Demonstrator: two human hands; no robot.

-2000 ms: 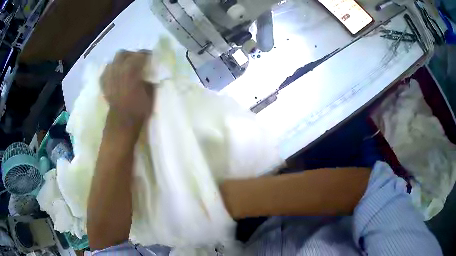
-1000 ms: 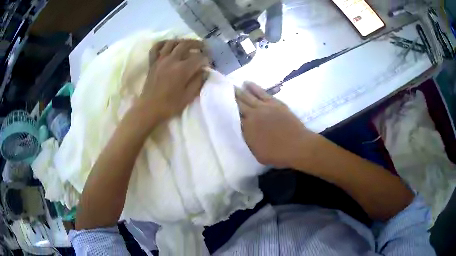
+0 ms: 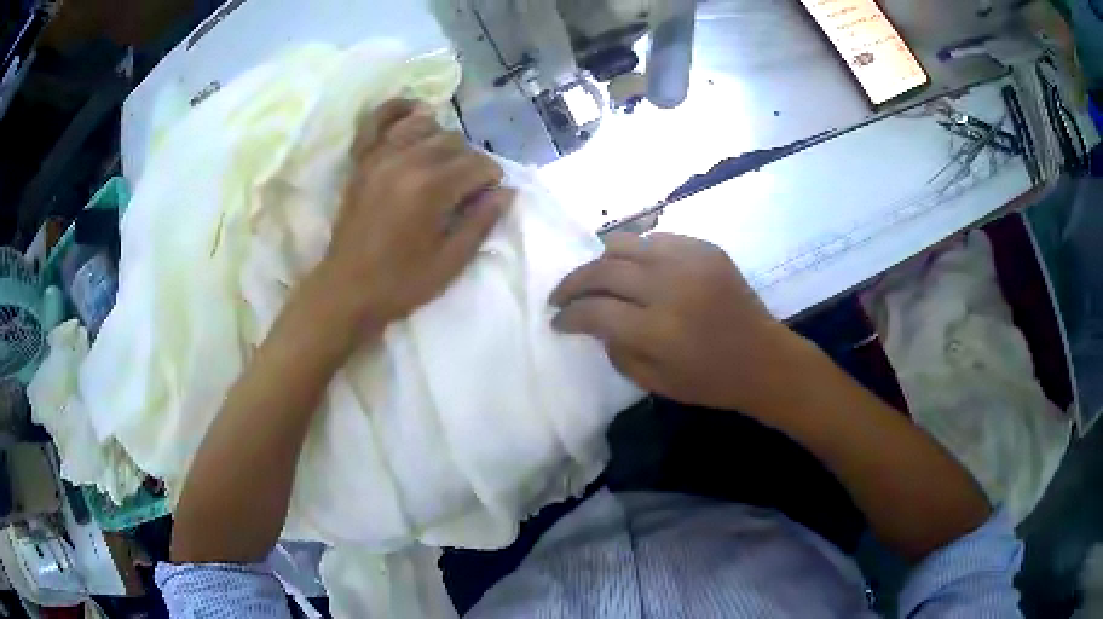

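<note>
The cream garment fabric (image 3: 448, 411) lies heaped on the left of the white table and hangs over its front edge toward my lap. My left hand (image 3: 417, 200) lies on the fabric with bent fingers, gripping folds of it left of the needle area. My right hand (image 3: 671, 314) pinches the fabric's right edge near the table's front edge; its fingertips are partly hidden. The sewing machine head (image 3: 520, 48) stands just beyond the fabric. The needle plate area (image 3: 581, 106) is brightly lit, and no cloth lies under the foot.
A dark strip (image 3: 750, 163) lies right of the needle. A lit smartphone (image 3: 873, 51) and thread snips (image 3: 977, 131) lie at the table's right. Cream cloth (image 3: 968, 351) fills a dark red bin at lower right. A green basket (image 3: 121, 508) and a fan (image 3: 18, 317) are at left.
The fabric, lifted and blurred earlier, now lies spread over the table edge. My right hand has come from under the cloth to its right edge. My left hand has moved right and lowered.
</note>
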